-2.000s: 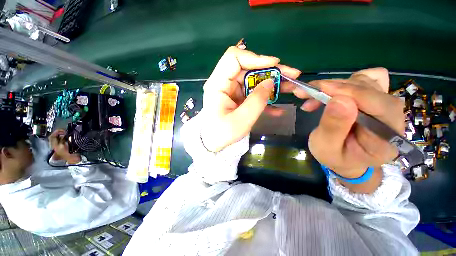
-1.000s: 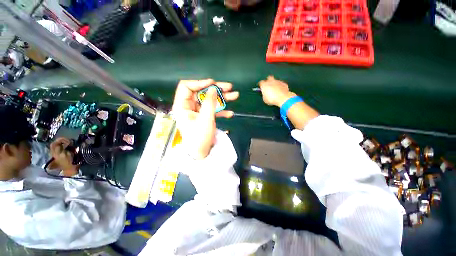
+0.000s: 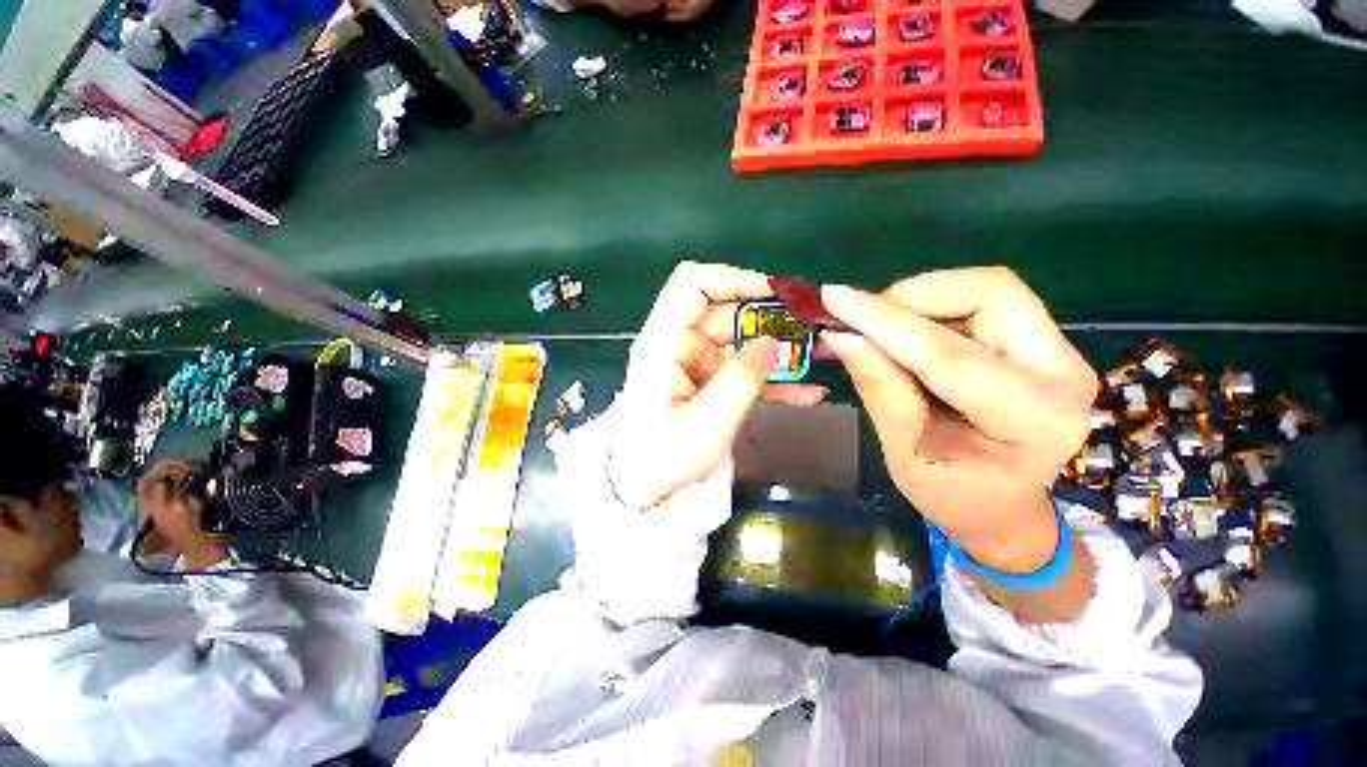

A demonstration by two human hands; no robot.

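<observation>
My left hand [image 3: 693,375] holds a small rounded-square display module [image 3: 774,324] with a teal-blue rim and gold parts inside, thumb on its inner side. My right hand [image 3: 967,397], with a blue wrist strap [image 3: 1023,575], pinches a dark red-brown piece [image 3: 802,300] between thumb and finger. The piece is at the module's upper right edge and overlaps it in view; whether they touch cannot be told. No tweezers are visible now.
A red compartment tray [image 3: 888,147] lies across the belt. Small flex assemblies [image 3: 1193,519] are piled at right. Orange adhesive strips [image 3: 496,480] lie left, beside a pale strip [image 3: 424,495]. A grey plate [image 3: 798,447] lies below my hands. A person in white [image 3: 195,659] works at left.
My right hand has come back from over the belt to the module and now holds the dark red-brown piece. Two seconds ago it held tweezers. The left hand still holds the module.
</observation>
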